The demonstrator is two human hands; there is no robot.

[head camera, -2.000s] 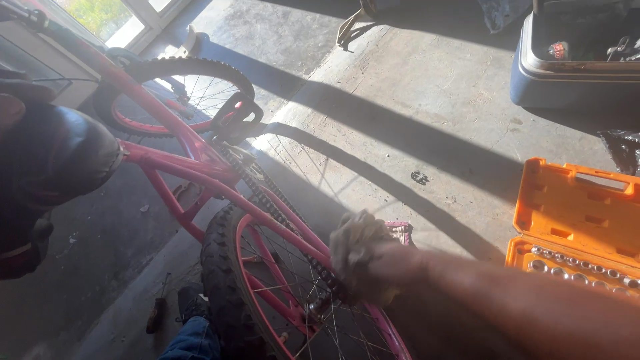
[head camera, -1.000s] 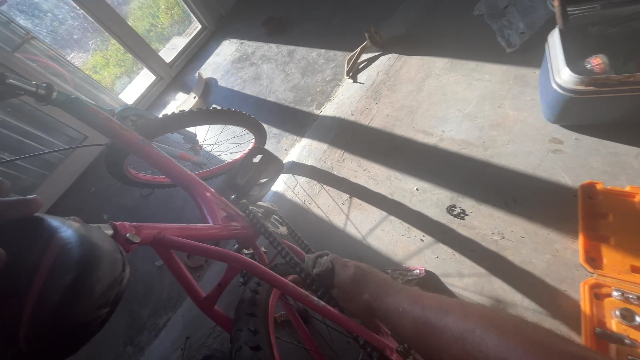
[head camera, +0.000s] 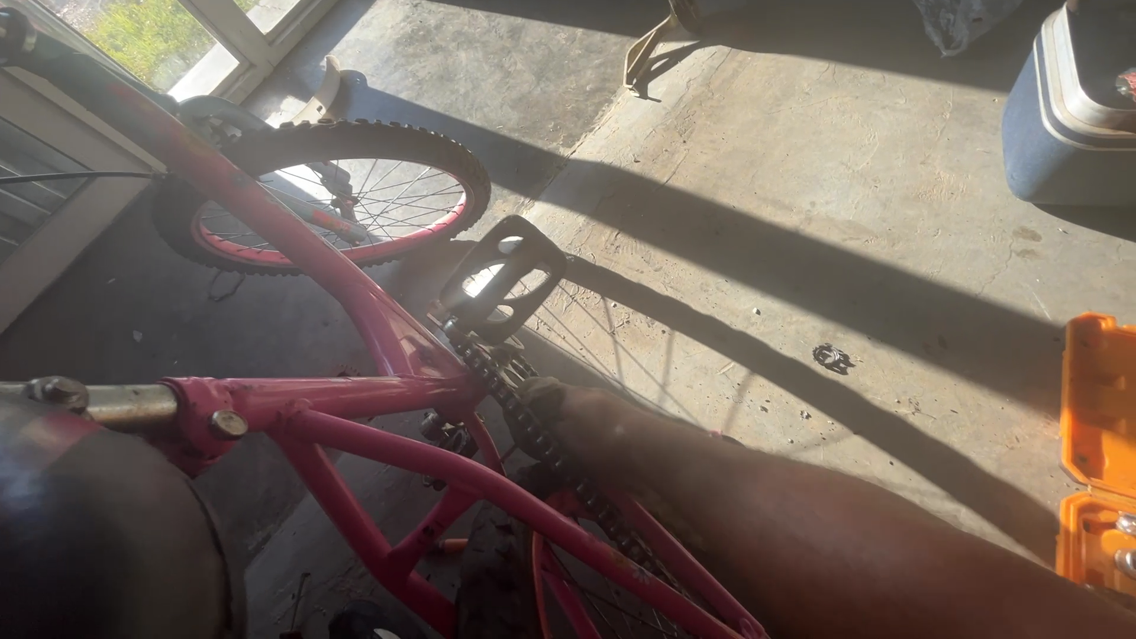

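Note:
A bicycle with a pink frame [head camera: 355, 399] stands across the view, its black saddle [head camera: 98, 524] at the lower left. The front wheel [head camera: 466, 191] is turned on its steering. My right hand [head camera: 555, 404] reaches down to the chain [head camera: 532, 435] close behind the crank and the black pedal [head camera: 506, 280]. Its fingers are mostly hidden behind the chain, so their hold cannot be told. Part of the rear tyre [head camera: 493, 568] shows below the frame tubes. My left hand is not in view.
An open orange socket case [head camera: 1100, 399] lies at the right edge, below a blue and white cooler [head camera: 1034, 133]. A small dark toothed metal part [head camera: 832, 358] is on the concrete floor. A glazed door frame [head camera: 240, 44] stands at the upper left.
My right hand has moved forward along the chain, from beside the rear wheel to near the crank. The left hand, partly seen by the saddle a second ago, has left the view.

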